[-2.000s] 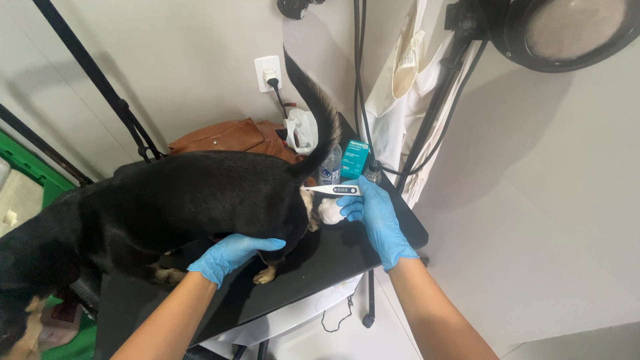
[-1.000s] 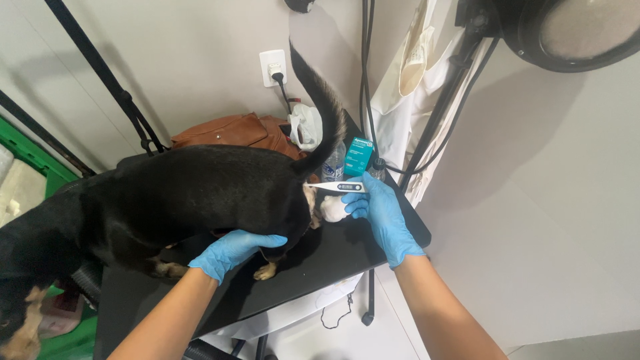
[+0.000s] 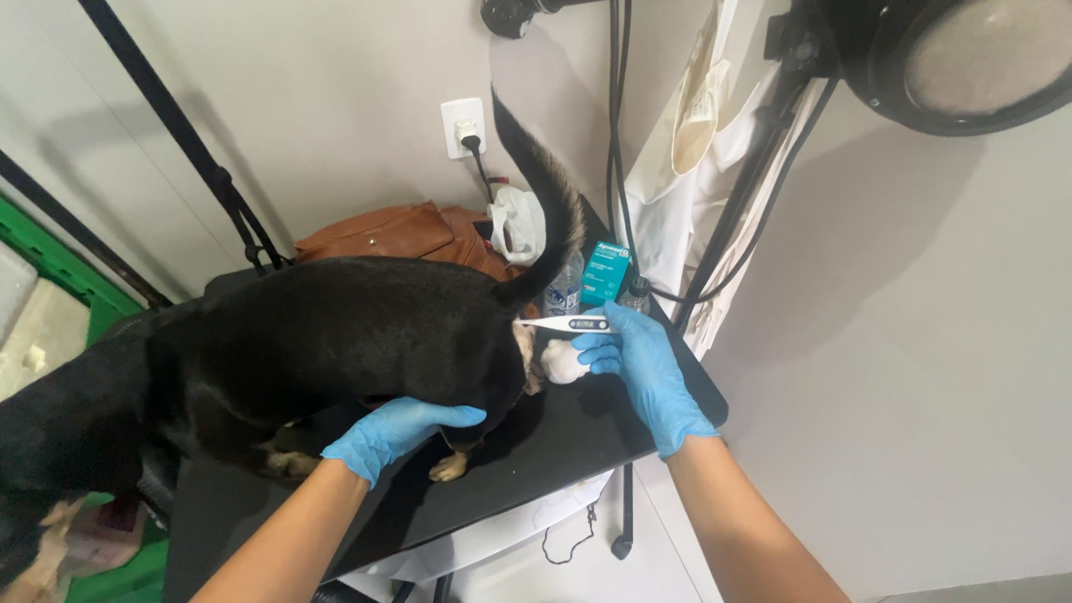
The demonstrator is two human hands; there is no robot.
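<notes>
A black dog with tan paws (image 3: 335, 335) stands on a black table (image 3: 553, 452), its tail raised. My right hand (image 3: 641, 360), in a blue glove, holds a white digital thermometer (image 3: 565, 323) by its display end; the thin tip meets the dog's rear below the tail base. White cotton or gauze (image 3: 564, 362) is at the lower fingers of that hand. My left hand (image 3: 406, 427), gloved in blue too, rests against the dog's belly and hind leg, thumb extended over the thigh; its other fingers are hidden under the body.
Behind the dog lie a brown leather bag (image 3: 394, 236) and a white plastic bag (image 3: 517, 224). A plastic bottle (image 3: 564, 285), a teal box (image 3: 605, 273) and a small bottle (image 3: 636, 295) stand near my right hand. Black cables (image 3: 618, 126) hang behind; a round black lamp-like device (image 3: 963, 59) is upper right.
</notes>
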